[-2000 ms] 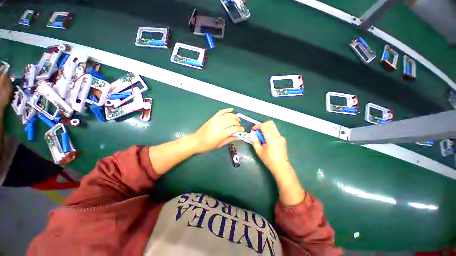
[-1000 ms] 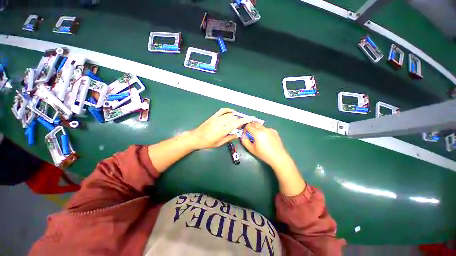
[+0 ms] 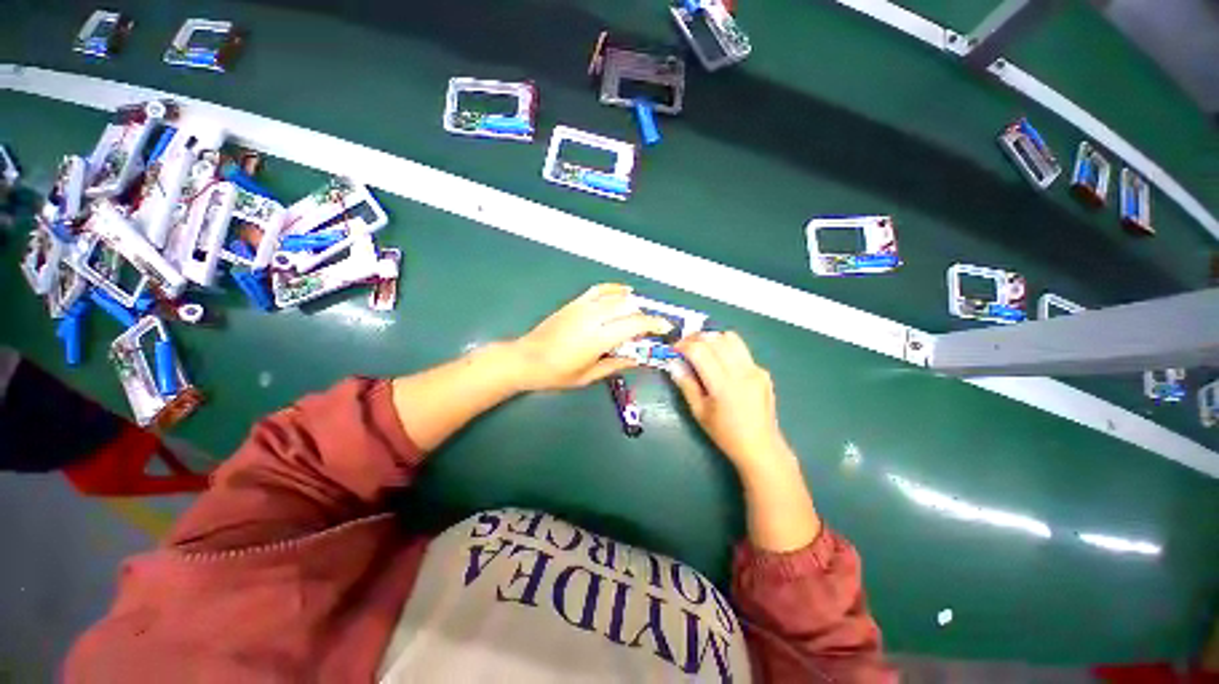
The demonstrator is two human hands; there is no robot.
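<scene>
My left hand [image 3: 584, 339] grips the left side of a white frame [image 3: 685, 317] above the green bench in front of me. My right hand [image 3: 726, 388] holds its right side, fingertips on a blue battery [image 3: 658, 353] that lies along the frame's near side. The fingers hide much of the frame. A short dark cylindrical part [image 3: 626, 406] sits just below my left fingers; its upper end is close to the hand.
A pile of white units [image 3: 201, 234] with blue batteries lies at the left on the bench [image 3: 856, 535]. Spaced units [image 3: 853, 246] lie on the conveyor beyond the pale rail [image 3: 535, 227]. A grey post [image 3: 1069, 334] crosses at right. A white scrap [image 3: 945, 617] lies lower right.
The belt units have moved to the right. My right fingers have shifted on the frame, and the battery now lies flat along it, where earlier it stuck out by my right fingertips.
</scene>
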